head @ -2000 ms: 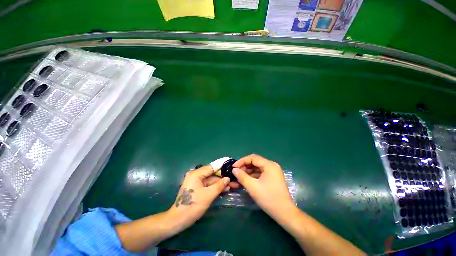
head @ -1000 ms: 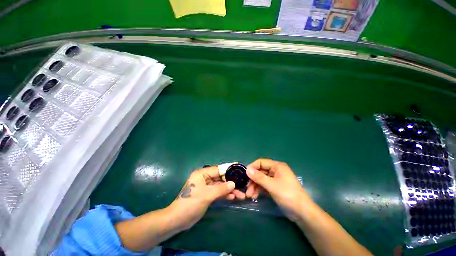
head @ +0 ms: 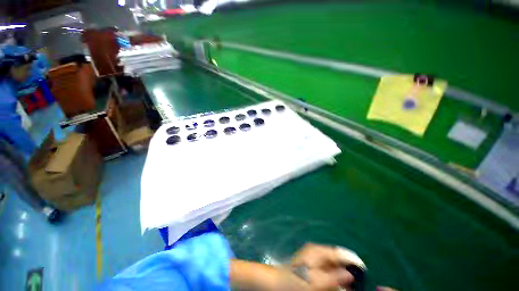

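My left hand (head: 324,266) is blurred at the bottom, right of centre, with a white wrap on one finger. It holds a black round part (head: 357,274) at its fingertips. Of my right hand only a small blurred fingertip (head: 386,289) shows at the bottom edge, so its hold cannot be seen. The stack of white blister trays (head: 227,170) lies left of my hand, with black discs (head: 226,120) in two rows along the far side of the top tray.
The green bench (head: 318,210) runs along a green partition with a yellow card (head: 407,105) and a white label (head: 466,133). Another white stack (head: 149,58) lies farther up the bench. At left are cardboard boxes (head: 68,170), a person in blue (head: 11,113) and blue floor (head: 122,227).
The view has swung left, bringing the floor, boxes and person into sight. The film sheet has gone out of the picture. My right hand is now almost wholly cut off by the bottom edge.
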